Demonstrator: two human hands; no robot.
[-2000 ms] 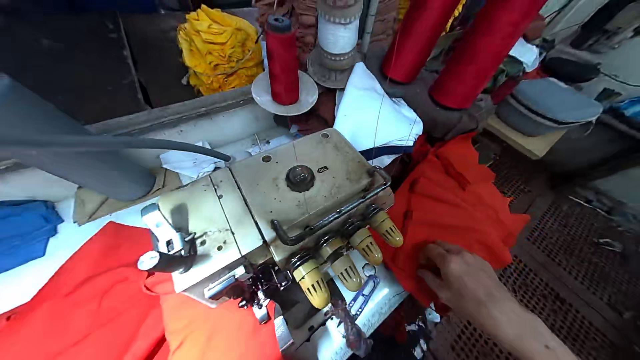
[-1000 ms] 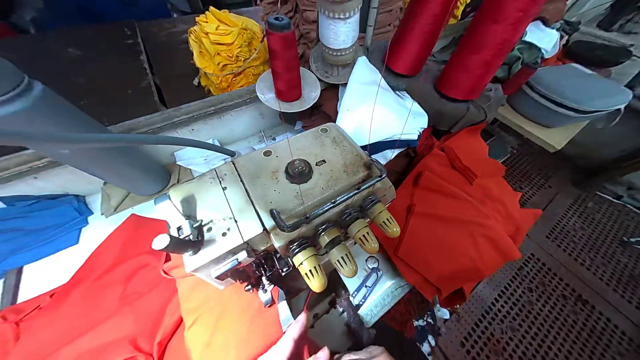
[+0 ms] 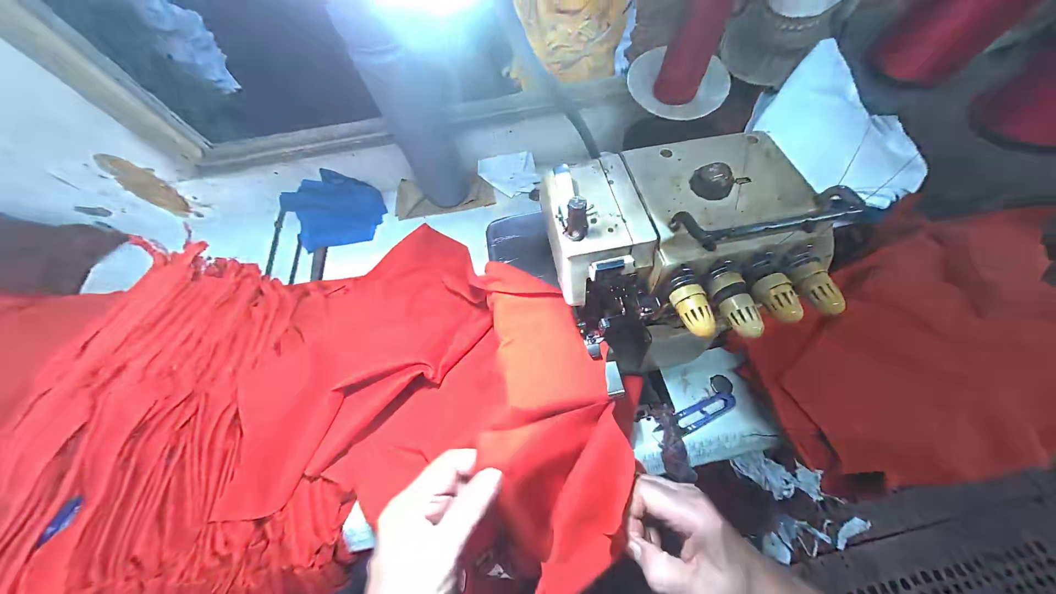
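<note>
An overlock sewing machine with yellow tension knobs stands at the centre right. Red fabric lies to its left and runs down from beside the needle area toward me. My right hand holds the right edge of this fabric between thumb and fingers, below the machine. My left hand is at the fabric's lower part, thumb and fingers close together; whether they pinch the cloth is hard to tell. Gathered red fabric pieces hang at the left. More red fabric lies at the right.
A grey tube with a bright light above rises behind the table. Blue cloth lies at the back left. Red thread cones, white cloth and yellow cloth are behind the machine. Small blue-handled thread snips lie below the knobs.
My right hand was on the red fabric right of the machine two seconds ago; now it is below the machine at the left fabric's edge. My left hand shows more fully. The view has swung left.
</note>
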